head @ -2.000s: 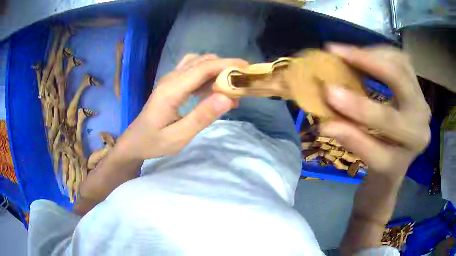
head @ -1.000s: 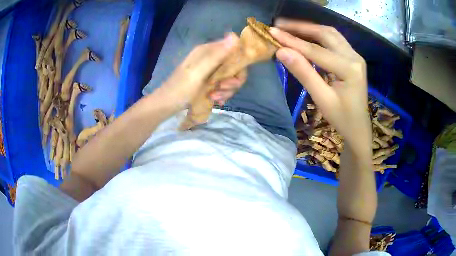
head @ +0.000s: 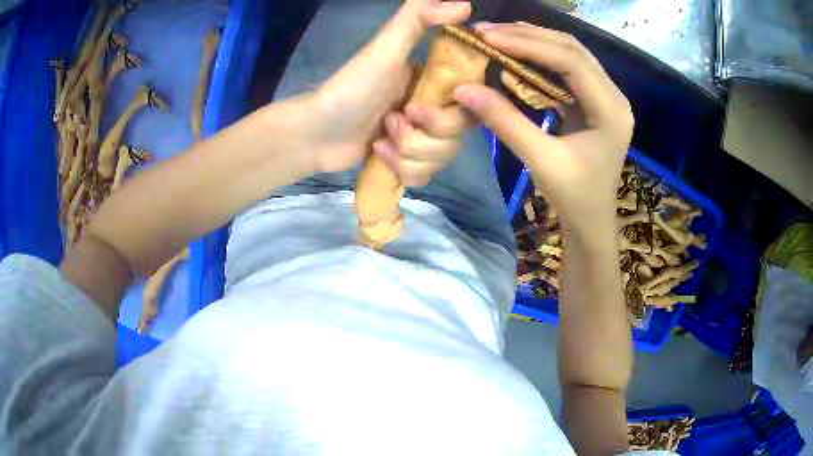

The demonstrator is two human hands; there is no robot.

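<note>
A tan leg-and-foot piece (head: 379,191) is held over my lap, its shaft end pointing down towards my shirt and its foot end up. A thin brown sole plate (head: 517,69) lies along the top of the foot, seen nearly edge-on. My left hand (head: 397,116) is wrapped around the shaft, with the thumb near the upper end of the plate. My right hand (head: 544,107) grips the foot and plate, thumb below and fingers over the plate. The inside of the foot is hidden.
A blue crate (head: 214,98) with loosely laid legs is at the left. Another blue crate (head: 709,258) heaped with legs is at the right, with a smaller blue crate (head: 726,436) below. The metal bench edge (head: 660,40) and a brown cardboard sheet (head: 767,134) are at upper right.
The piece was level, its hollow showing; it now stands foot up with the plate against the foot. Since one second ago, my left thumb has moved up to the plate's end.
</note>
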